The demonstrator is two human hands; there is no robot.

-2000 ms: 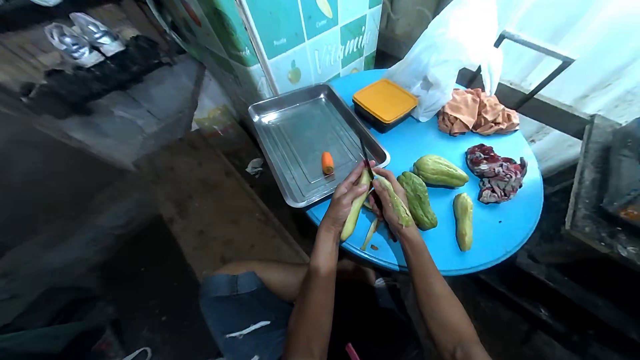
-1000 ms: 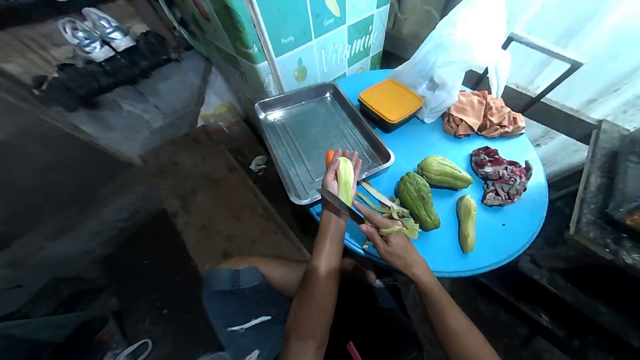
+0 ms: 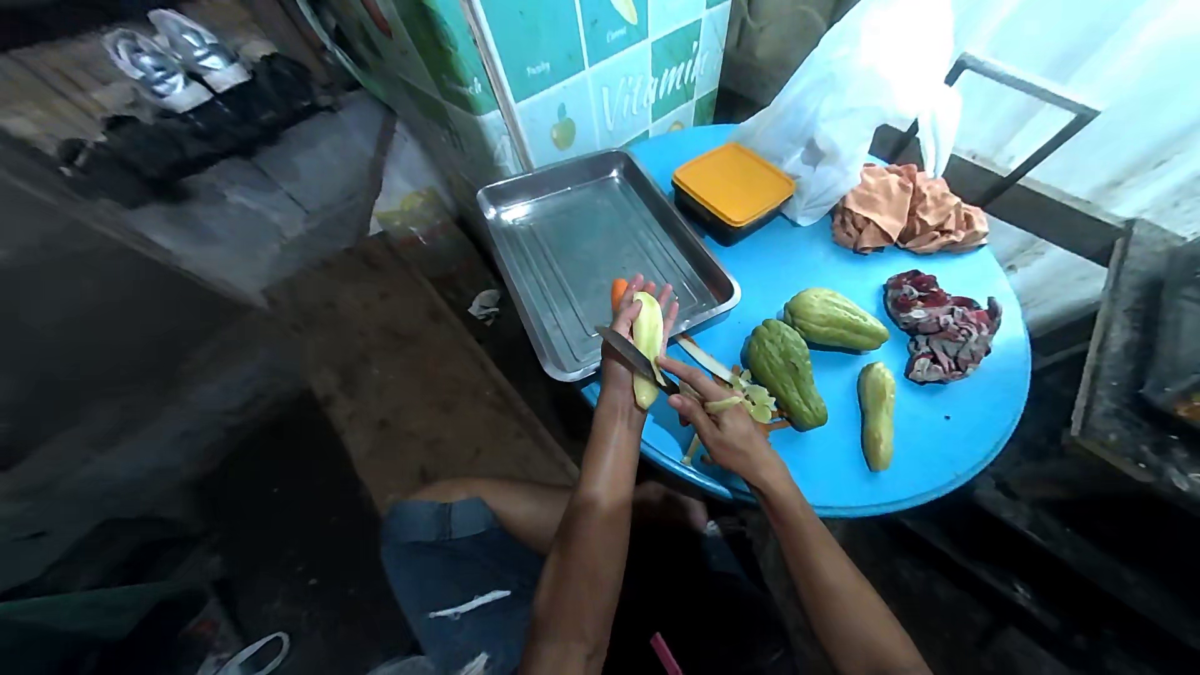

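A long pale green peeled vegetable (image 3: 647, 328) lies along the palm and wrist of my left hand (image 3: 623, 347), whose fingers are partly spread around it. My right hand (image 3: 717, 422) holds a knife (image 3: 628, 352), its dark blade crossing the vegetable. Pale green and orange peelings (image 3: 755, 398) lie beside and partly beneath my right hand. A carrot piece (image 3: 619, 292) shows in the metal tray, partly hidden by my left fingers. Two green chayotes (image 3: 786, 375) (image 3: 834, 319) sit right of the peelings, and a slim yellow-green vegetable (image 3: 877, 416) lies farther right.
The metal tray (image 3: 600, 248) overlaps the left edge of the round blue table (image 3: 937, 450). An orange-lidded container (image 3: 734, 185), a white plastic bag (image 3: 844, 103), an orange-brown cloth (image 3: 909, 208) and a crumpled red-grey cloth (image 3: 942, 326) are on the far and right side. A wooden bench (image 3: 422, 375) stands left.
Two seconds ago both hands were close together over the table. The left hand has since turned palm up with the pale vegetable on it, and the knife now lies across that vegetable.
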